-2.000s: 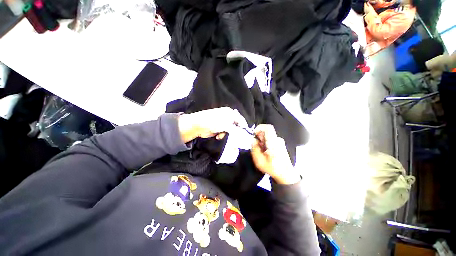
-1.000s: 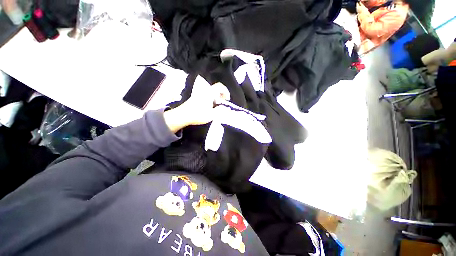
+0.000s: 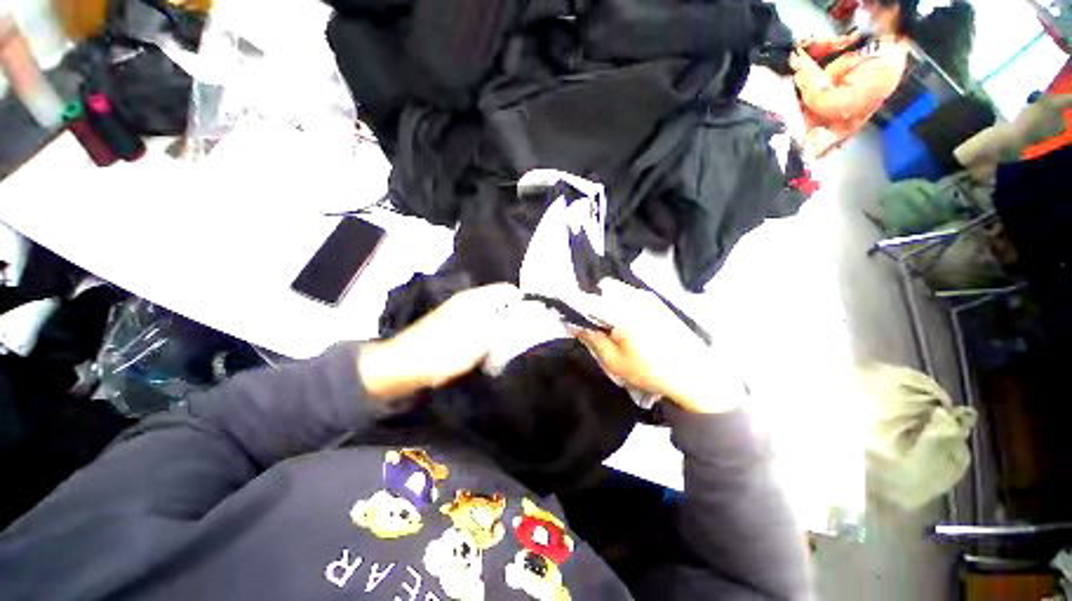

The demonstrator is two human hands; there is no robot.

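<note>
A black garment (image 3: 529, 405) lies bunched on the white tabletop's near edge and toward my lap. My left hand (image 3: 441, 340) pinches a white piece (image 3: 527, 332) with a dark edge at its left side. My right hand (image 3: 652, 346) grips the dark edge at its right side, so the edge runs between my hands. Another white piece (image 3: 548, 252) stands up just beyond my fingers, near a curved white band (image 3: 562, 180) with grey marks. My fingertips are partly hidden in cloth; no needle or thread can be made out.
A heap of black garments (image 3: 600, 106) covers the far tabletop. A dark phone (image 3: 339, 260) lies left on the white table (image 3: 153, 252), with clear plastic (image 3: 265, 71) beyond. A person in orange (image 3: 856, 88) sits far right. A tied cream sack (image 3: 917, 432) stands on the floor at right.
My right hand, out of view one second ago, is back on the cloth edge. My left hand has moved lower. The white piece is held between both hands, and the view has shifted.
</note>
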